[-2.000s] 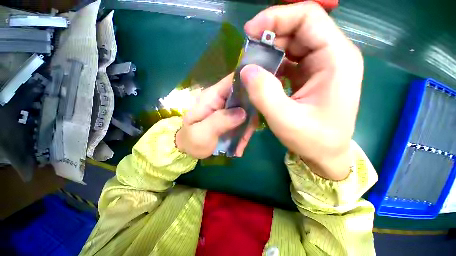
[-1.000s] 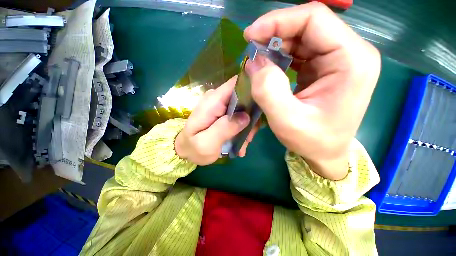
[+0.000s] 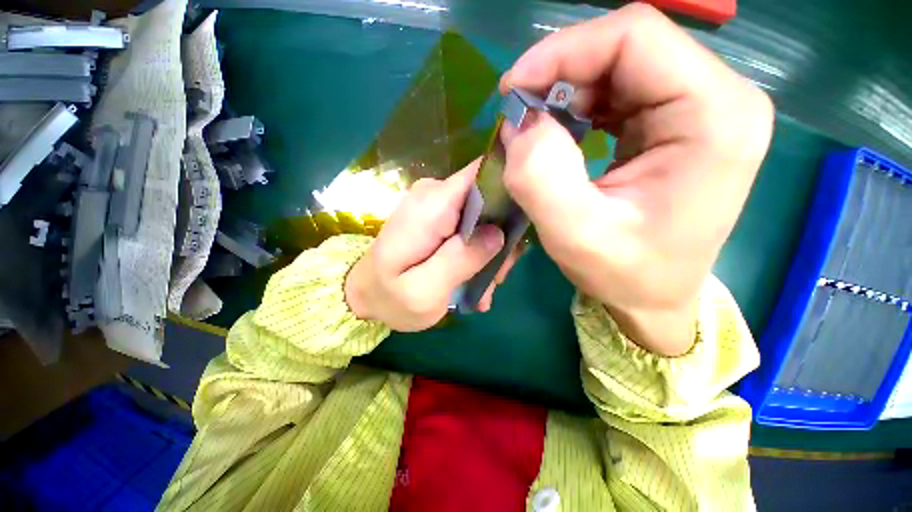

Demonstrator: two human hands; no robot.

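Observation:
A silver-grey metal housing [image 3: 488,232] is held up in front of me, tilted, with its small holed tab at the upper right end. My left hand [image 3: 415,262] grips its lower part between thumb and fingers. My right hand [image 3: 640,170] pinches its upper end, with the thumb pressed on the metal. A thin yellow edge line, which looks like amber tape, shows along the housing's upper left side. Yellow-green see-through film sheets [image 3: 415,125] lie on the bench behind my hands, with bright glare. My fingers hide part of the housing.
At the left, loose housings [image 3: 60,78] lie with beige printed packing paper [image 3: 150,70] in a brown carton. At the right is a blue tray [image 3: 795,285] holding rows of housings. A red-orange object [image 3: 700,9] is at the top edge. The bench [image 3: 300,75] is green.
The housing has been turned from its flat face to show its channel side and edge. My right hand has shifted slightly right, still pinching the upper end. The red-orange object has shifted right in view.

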